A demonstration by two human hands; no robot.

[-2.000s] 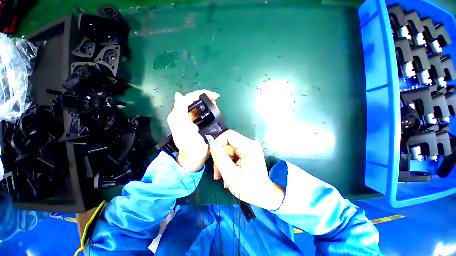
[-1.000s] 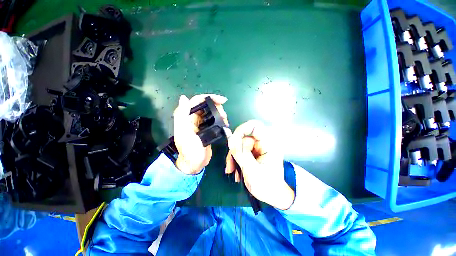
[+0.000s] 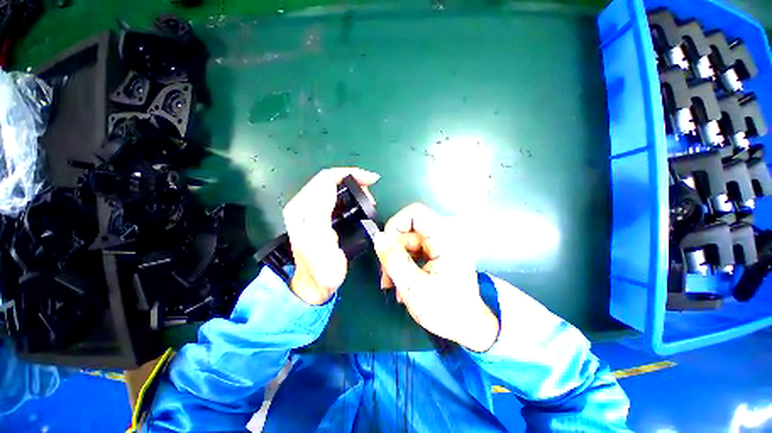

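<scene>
A black plastic housing (image 3: 355, 240) is held in my left hand (image 3: 315, 237) above the green work surface, with a flat edge turned up. My fingers hide part of it. My right hand (image 3: 433, 275) is just to its right and pinches a small pale blade (image 3: 372, 229) between thumb and fingertips. The blade's tip is at the housing's edge; whether it touches cannot be told. A dark handle shows faintly below my right hand.
A black tray (image 3: 121, 287) at left holds a tangled pile of black mouldings, with a clear plastic bag (image 3: 20, 139) beyond. A blue crate (image 3: 633, 173) at right holds rows of grey-black parts. Dark specks lie on the green surface (image 3: 355, 93).
The housing has been turned in my left hand, so its open prongs show less. My right hand stays close beside it, and the pale blade shows more clearly. The view has shifted slightly.
</scene>
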